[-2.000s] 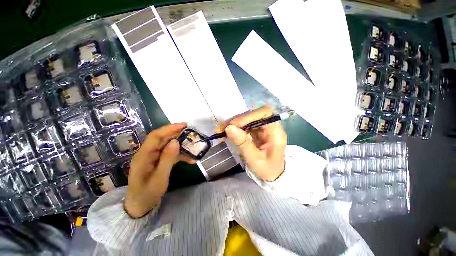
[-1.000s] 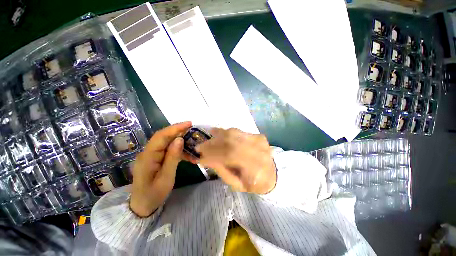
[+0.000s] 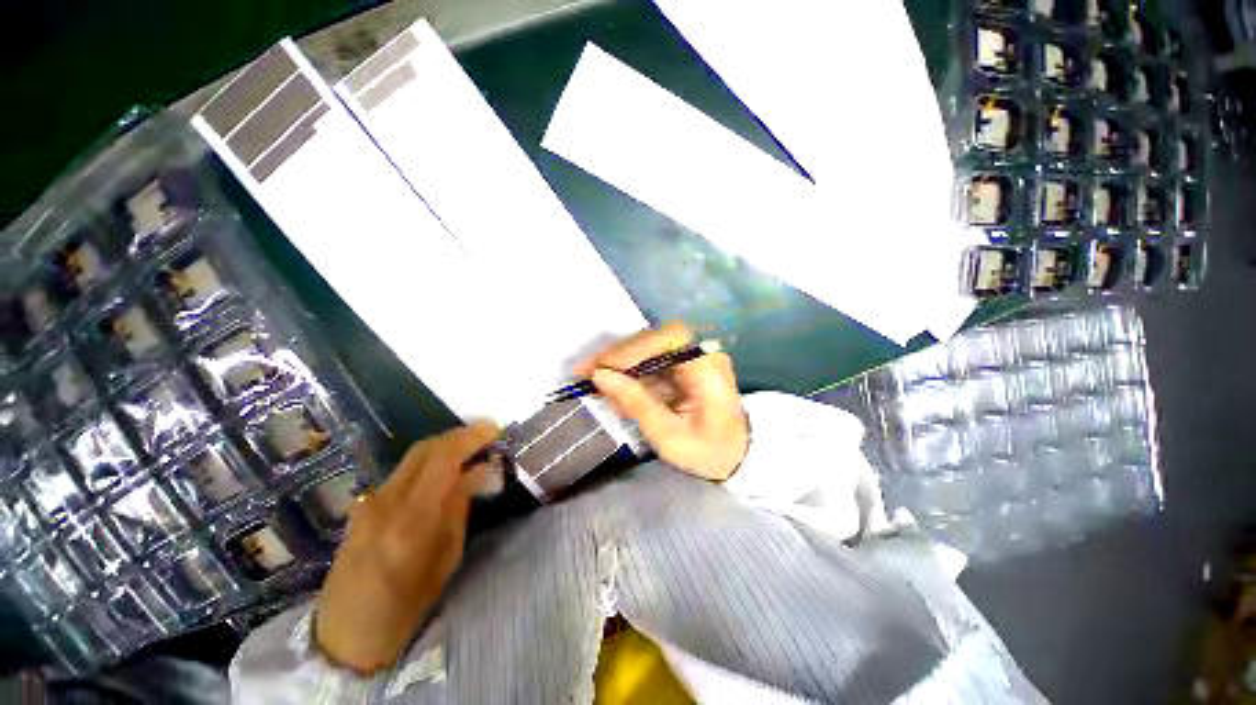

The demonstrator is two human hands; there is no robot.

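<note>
My right hand (image 3: 678,406) holds thin dark tweezers (image 3: 636,372) like a pen, their tips over the near end of the release liner strips (image 3: 455,262), by the grey-brown blocks (image 3: 568,448). My left hand (image 3: 400,544) is closed at the left of these blocks, with its fingertips around a small dark-rimmed device unit (image 3: 488,468). The unit is mostly hidden and blurred. Whether an adhesive piece is on the tweezer tips cannot be told.
A clear blister tray with units (image 3: 296,365) lies at left. Plain white liner strips (image 3: 730,207) fan out right of centre. A filled tray (image 3: 1026,165) stands far right, an empty clear tray (image 3: 1019,427) nearer. The bench mat (image 3: 689,296) is green.
The view has shifted and tilted. My right hand has moved off the unit to the liner's near end, the tweezers showing again. My left hand has lowered with the unit.
</note>
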